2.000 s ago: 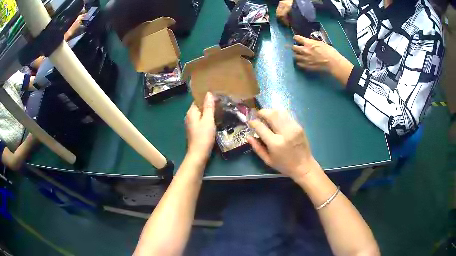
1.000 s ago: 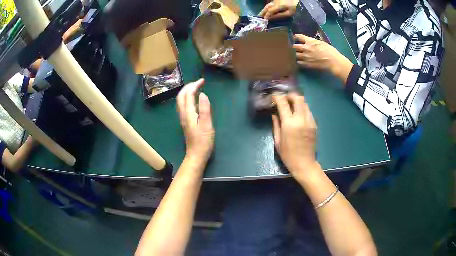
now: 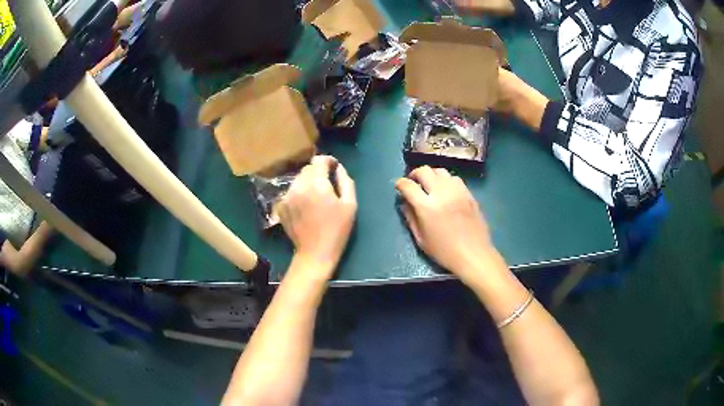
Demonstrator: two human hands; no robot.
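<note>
An open mailer box with its brown lid (image 3: 267, 127) raised stands at the left of the green table. Clear plastic over dark contents shows in its tray (image 3: 268, 189). My left hand (image 3: 317, 212) is on this tray's right side, fingers curled on it and hiding part of it. A second open mailer box (image 3: 446, 147) stands to the right, its lid up, with bagged parts and a light-coloured lead or cable in the tray. My right hand (image 3: 444, 214) is just below this box's front edge, fingers loosely bent, with nothing seen in it.
Further open boxes with bagged parts (image 3: 345, 95) stand behind, between the two boxes. A large dark bin (image 3: 218, 32) is at the back left. A cream pipe (image 3: 151, 162) slants across the left. A co-worker in a patterned shirt (image 3: 627, 103) sits at right, one forearm behind the right box.
My right hand has pushed one box away to the back right and let go. The left box has come nearer, now under my left hand. The co-worker's hands have moved back.
</note>
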